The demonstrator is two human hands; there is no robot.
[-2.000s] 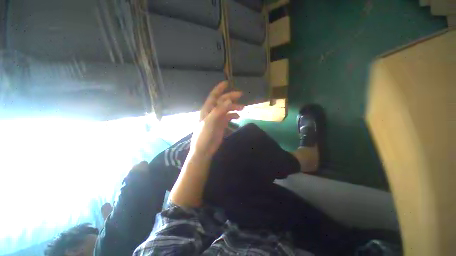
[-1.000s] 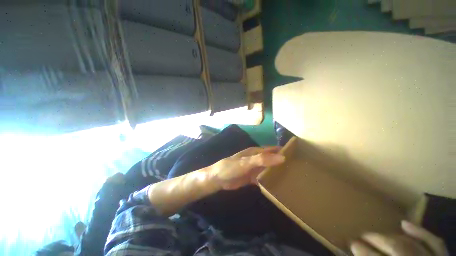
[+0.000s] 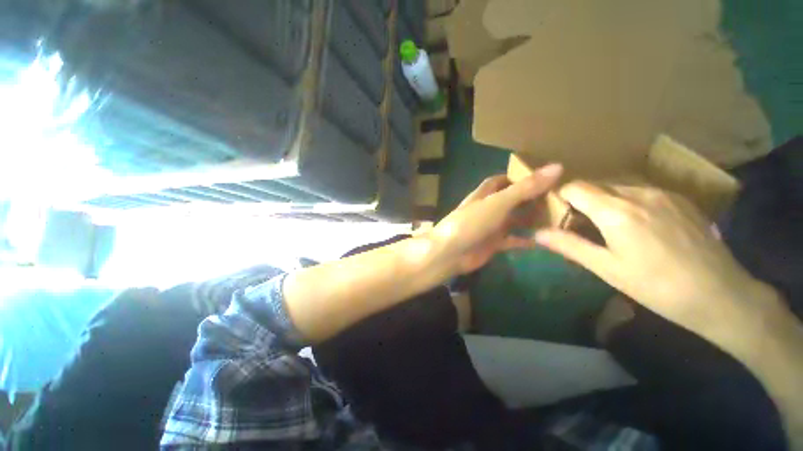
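Observation:
A half-formed cardboard box is held over my lap, its large lid panel (image 3: 607, 79) with rounded ears reaching away from me. A short upright end wall (image 3: 691, 174) shows at its right end. My left hand (image 3: 480, 227) grips the left end of the box, thumb on the wall's edge. My right hand (image 3: 647, 242) is at the same left end, with its thumb and fingers around the wall near the corner. The hands hide most of the tray and the folded flaps there.
Grey wrapped goods (image 3: 220, 97) stand on a wooden pallet (image 3: 429, 167) at the left. A white bottle (image 3: 420, 75) with a green cap is beside them. Green floor (image 3: 757, 44) shows at upper right. A person's dark clothing (image 3: 114, 370) is at lower left.
The box has come up and turned, and its lid now points away from me. My right hand has moved left to join my left hand at one end. The bottle has come into view.

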